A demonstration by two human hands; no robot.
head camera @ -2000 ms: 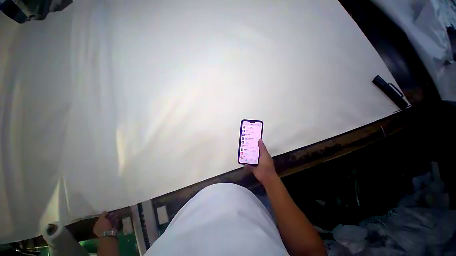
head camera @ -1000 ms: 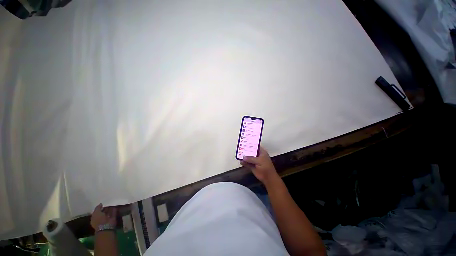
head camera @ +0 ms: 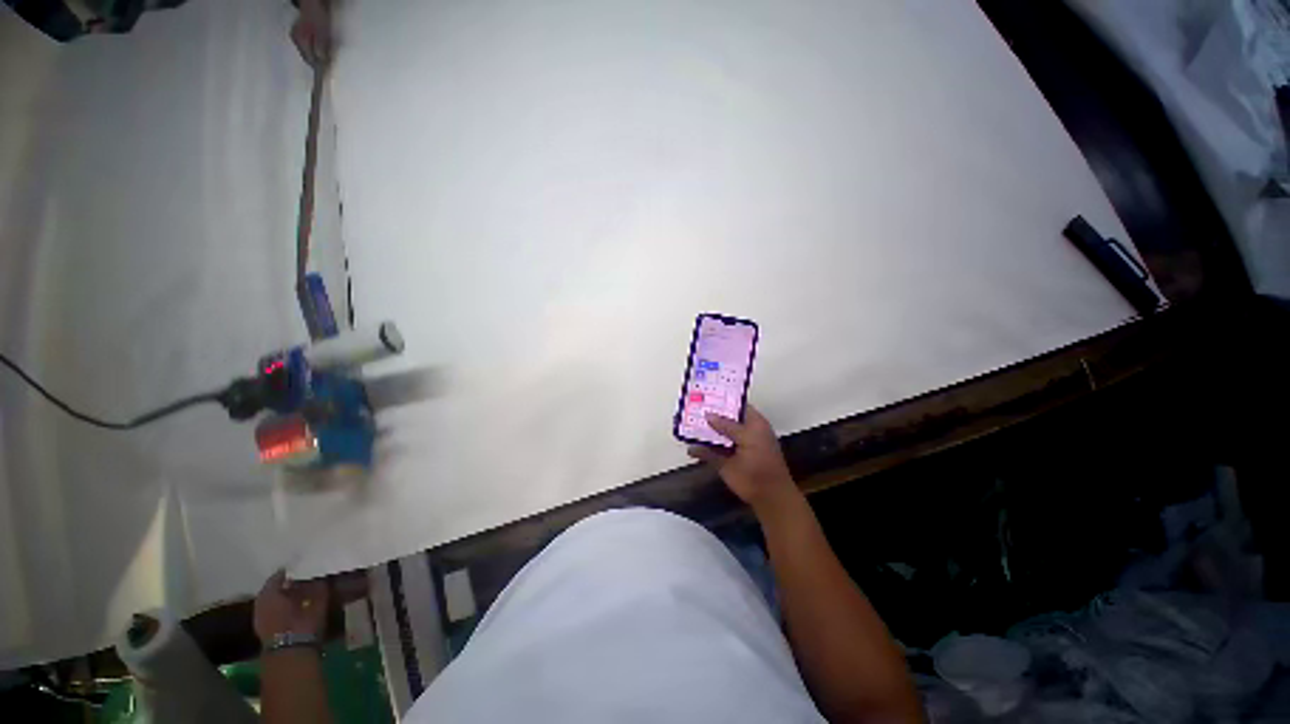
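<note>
White fabric (head camera: 566,184) covers the table. My right hand (head camera: 748,456) holds a lit smartphone (head camera: 717,379) over its near edge, thumb on the screen. My left hand (head camera: 290,608) is at the fabric's near edge at lower left, thumb at the cloth and fingers in shadow; it appears to pinch the edge. A blurred blue and red end cutter (head camera: 318,417) with a pale handle is on the fabric, above and right of my left hand. A dark narrow line (head camera: 309,184), perhaps the track or a cut gap, runs from it to the far side.
Another person's hand (head camera: 311,31) is at the far edge. A black cable (head camera: 128,422) runs left from the cutter. A black bar (head camera: 1112,263) lies at the right corner. A pale roll (head camera: 170,665) and slotted silver rail (head camera: 406,637) are below the edge; crumpled plastic (head camera: 1118,658) lies lower right.
The cutter, its cable, the dark line and the other person's hand have appeared at left. The phone screen shows a different page and my right thumb is now on it. My left hand has barely moved.
</note>
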